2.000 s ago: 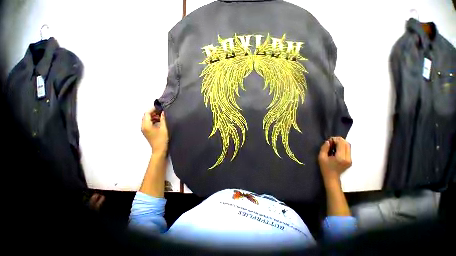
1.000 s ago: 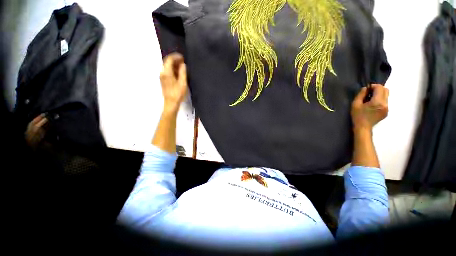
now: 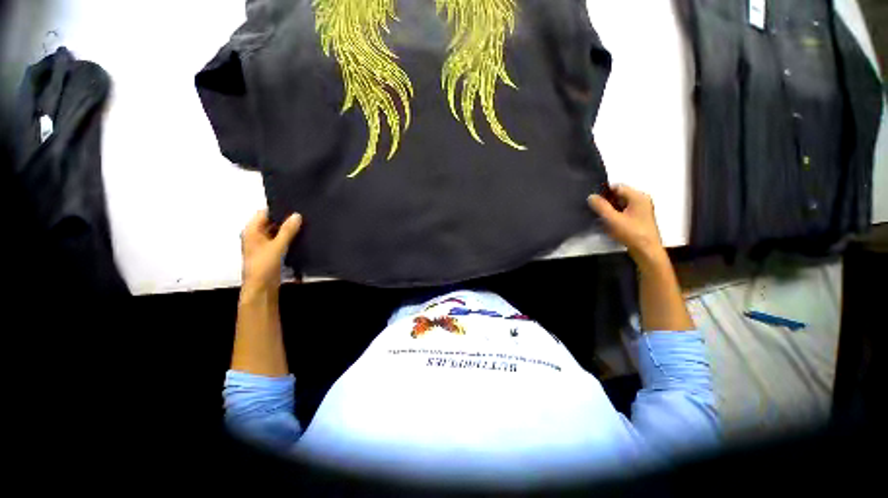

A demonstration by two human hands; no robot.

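A dark grey denim shirt (image 3: 438,209) lies back side up on the white table, with yellow wing embroidery (image 3: 375,73) at the top of the view. Its curved hem hangs at the table's near edge. My left hand (image 3: 266,251) pinches the shirt's lower left edge between thumb and fingers. My right hand (image 3: 626,220) grips the lower right edge near the side seam. Whether a small tool is inside my right hand cannot be told. The collar is out of the picture.
The white table (image 3: 166,195) runs across the view. A dark shirt with a white tag (image 3: 68,165) lies at the far left. Another tagged dark shirt (image 3: 759,126) lies at the right. A blue pen or marker (image 3: 775,320) rests on pale cloth at the lower right.
Both hands have moved down from the sleeve area to the shirt's lower corners. The left hand has left the sleeve. The lettering has gone out of view at the top.
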